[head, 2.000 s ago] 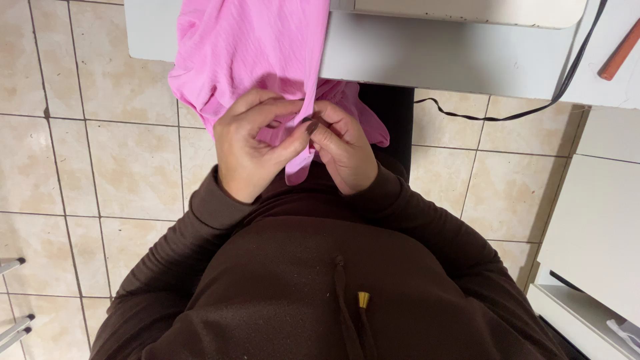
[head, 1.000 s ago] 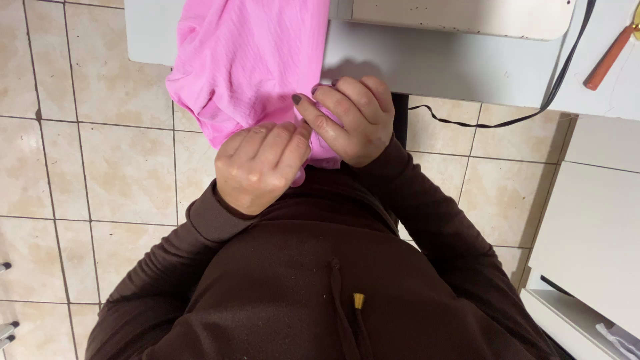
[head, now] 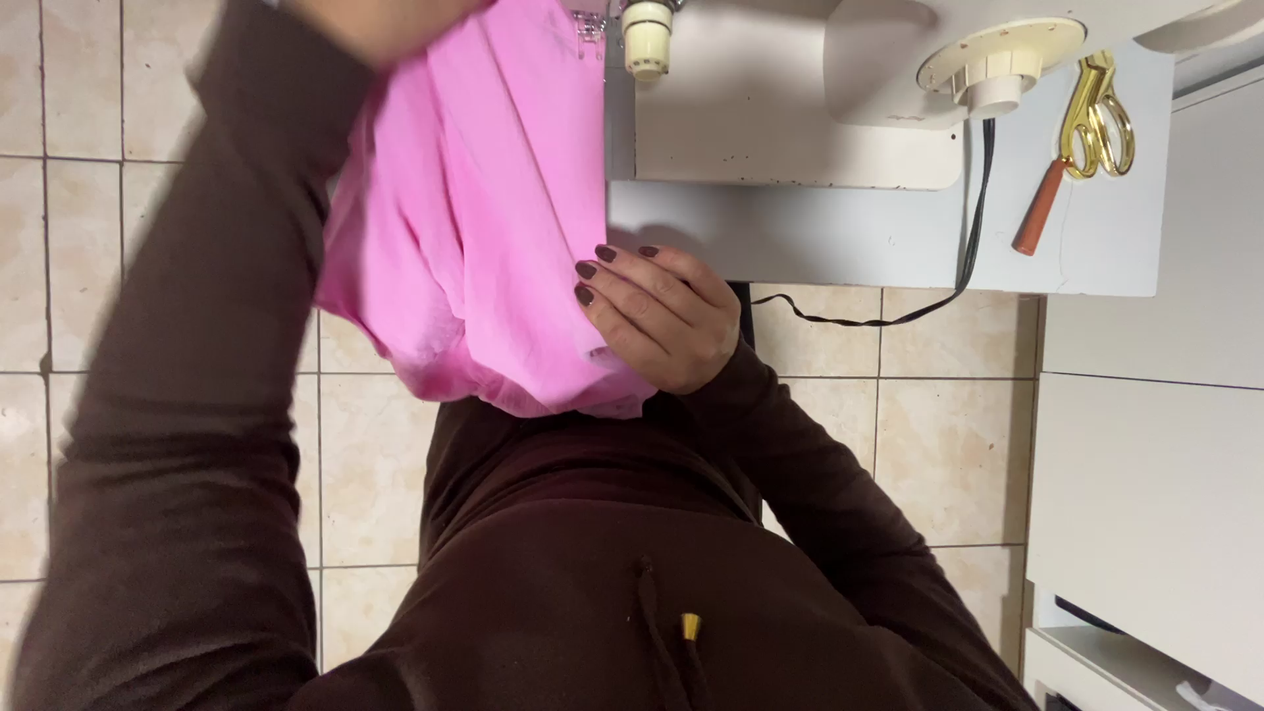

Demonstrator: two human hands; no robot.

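Observation:
Pink fabric (head: 494, 227) hangs over the table's front edge and down toward my lap, its upper part beside the presser foot (head: 590, 35) of a sewing machine (head: 790, 148). My right hand (head: 671, 316) lies on the right border of the cloth, dark-nailed fingertips on it and thumb out of sight; whether it pinches the cloth I cannot tell. At the top edge of the view my left hand (head: 395, 25) is blurred and cut off, close to the upper left of the fabric. Its fingers are outside the picture.
Gold-handled scissors (head: 1096, 118) and a tool with an orange-brown handle (head: 1040, 207) lie on the right of the white table (head: 839, 232). A black cord (head: 978, 227) loops below the table's edge. White drawers (head: 1155, 444) stand at the right.
My left hand has left the lower part of the cloth and moved up to the top of the view. My right hand now lies flatter along the cloth's right border. The view takes in more of the machine.

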